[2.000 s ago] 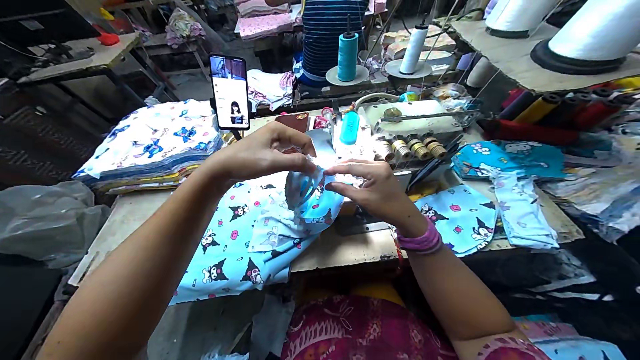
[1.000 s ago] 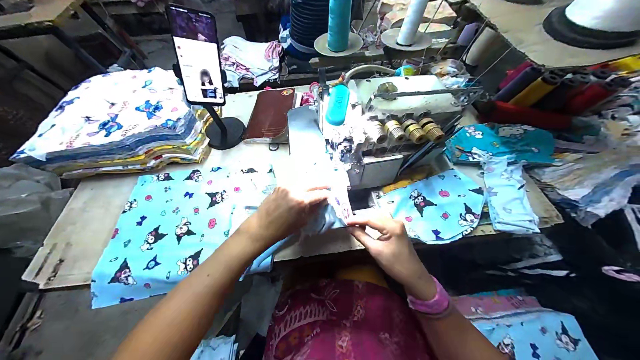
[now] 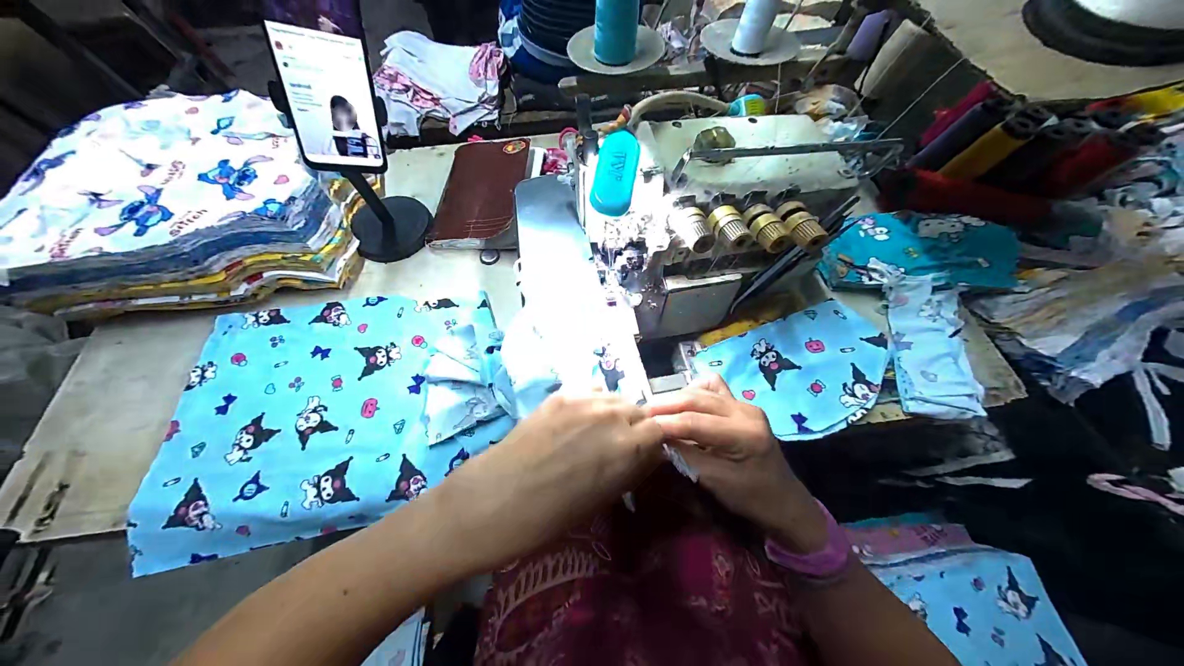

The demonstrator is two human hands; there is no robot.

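Both my hands meet at the near edge of a lit overlock sewing machine. My left hand lies bent over fabric at the machine's plate, its fingertips hidden. Close against it, my right hand pinches a small pale piece of cloth between thumb and fingers. Glare whitens the cloth under the needle area. A gathered light blue piece lies left of the machine on a larger printed blue fabric panel. Right of the plate is a rounded printed blue piece.
A phone on a black stand and a brown notebook stand behind. A stack of printed fabric is at left. Teal cloth, folded pale strips and thread cones lie right. More fabric is low right.
Two seconds ago my hands held a piece up in front of the machine; now they are down at its plate. Since one second ago they have come closer together. The view has moved nearer.
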